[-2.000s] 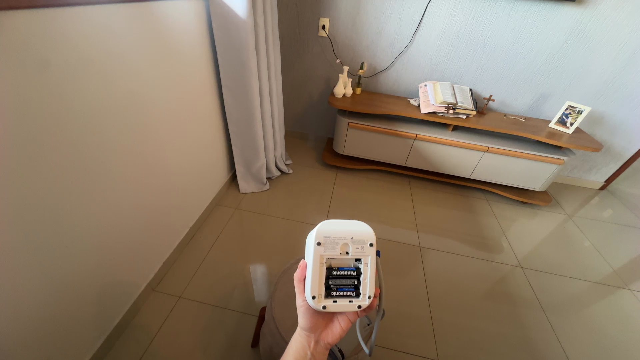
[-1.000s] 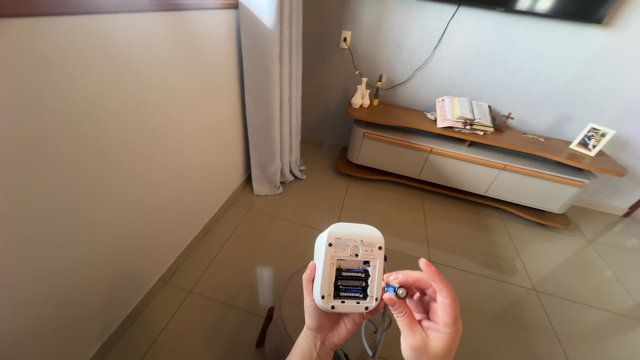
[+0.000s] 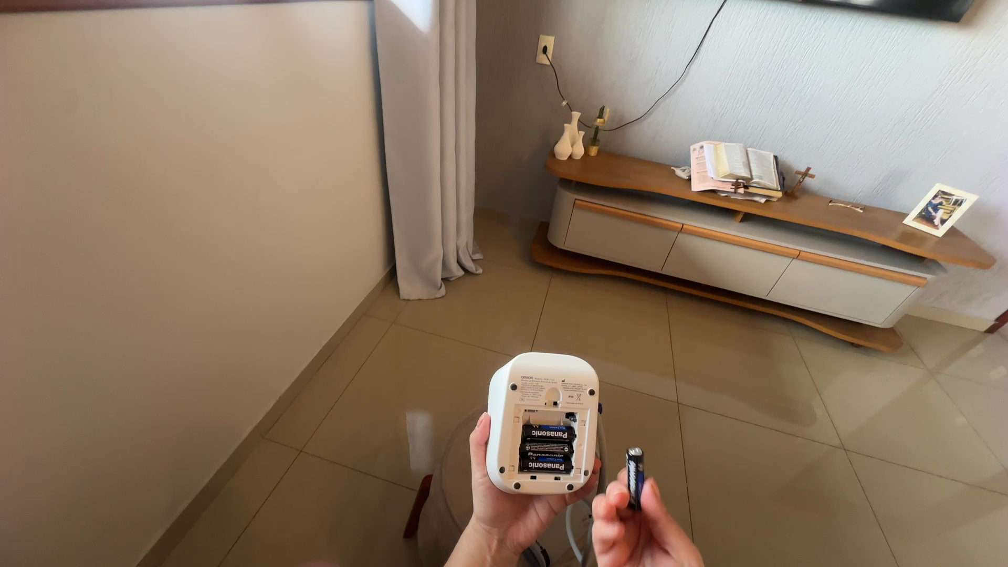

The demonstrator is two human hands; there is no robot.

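Observation:
My left hand (image 3: 508, 508) holds a white Omron device (image 3: 551, 376) from below, its underside facing me. The battery compartment is uncovered, with several Panasonic AA batteries (image 3: 548, 449) lying in it and a bare slot above them at its top end. To the right of the device, my right hand (image 3: 638, 528) pinches one loose AA battery (image 3: 635, 479) upright between thumb and fingers, apart from the device. A pale tube (image 3: 577, 535) hangs behind and below the device, partly hidden by the hands.
Behind the hands is a round upholstered stool (image 3: 449, 504) with a wooden leg (image 3: 417, 506). Farther off, a low TV cabinet (image 3: 724, 256) bears small vases (image 3: 572, 140), an open book (image 3: 744, 165) and a framed photo (image 3: 940, 209). A grey curtain (image 3: 429, 157) hangs beside the left wall.
My right hand, not in view two seconds ago, came in at the right of the device with a battery. It has since turned that battery upright, a little lower and away from the device.

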